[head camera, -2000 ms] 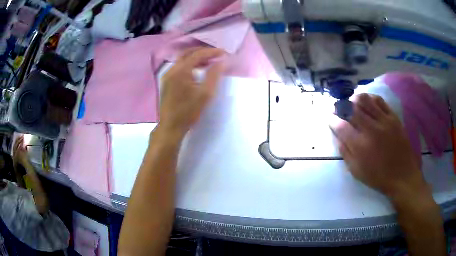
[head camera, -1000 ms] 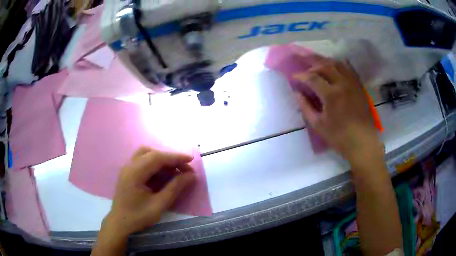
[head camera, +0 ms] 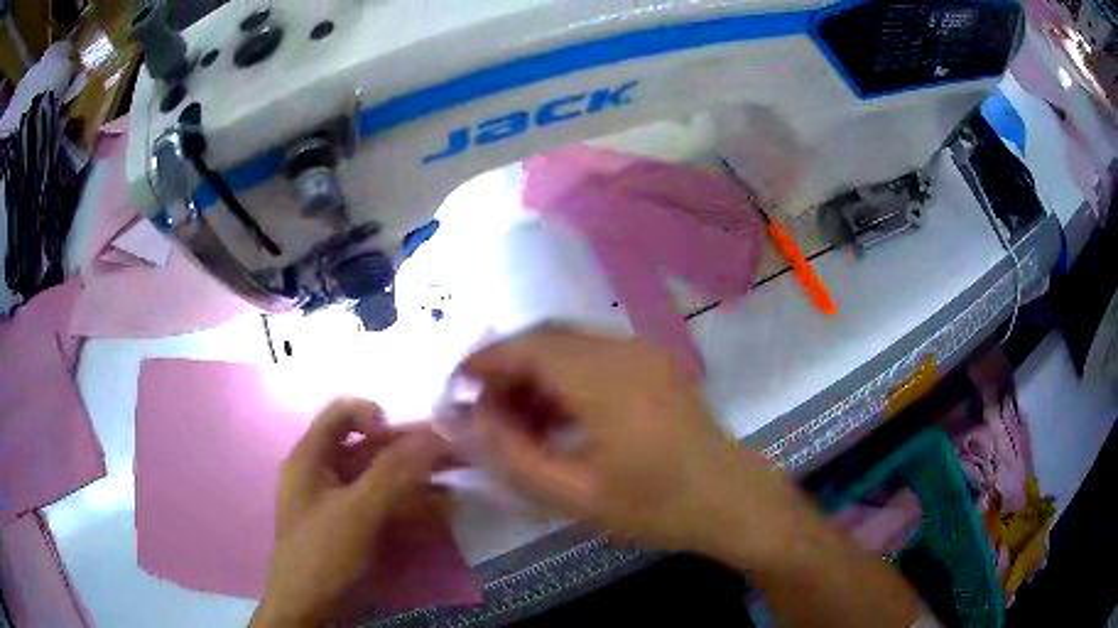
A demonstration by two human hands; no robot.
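Observation:
A pink panel [head camera: 209,472] lies flat at the left front of the machine table. My left hand [head camera: 368,491] holds its right edge between thumb and fingers. My right hand [head camera: 576,429] is beside my left hand, blurred, with its fingers curled; what is between its fingertips is hidden by blur and glare. Pink strips [head camera: 638,209] lie fanned under the machine arm. The white sewing machine [head camera: 515,123] stands above, its needle area lost in bright light.
An orange-handled tool [head camera: 802,268] lies right of the strips, near a dark metal part [head camera: 877,211]. More pink panels [head camera: 43,405] lie at far left. A green basket [head camera: 944,515] with scraps is at lower right, beyond the ruled table edge [head camera: 858,395].
The view has swung right. My right hand has come from the strips across to my left hand. My left hand stays at the panel's right edge.

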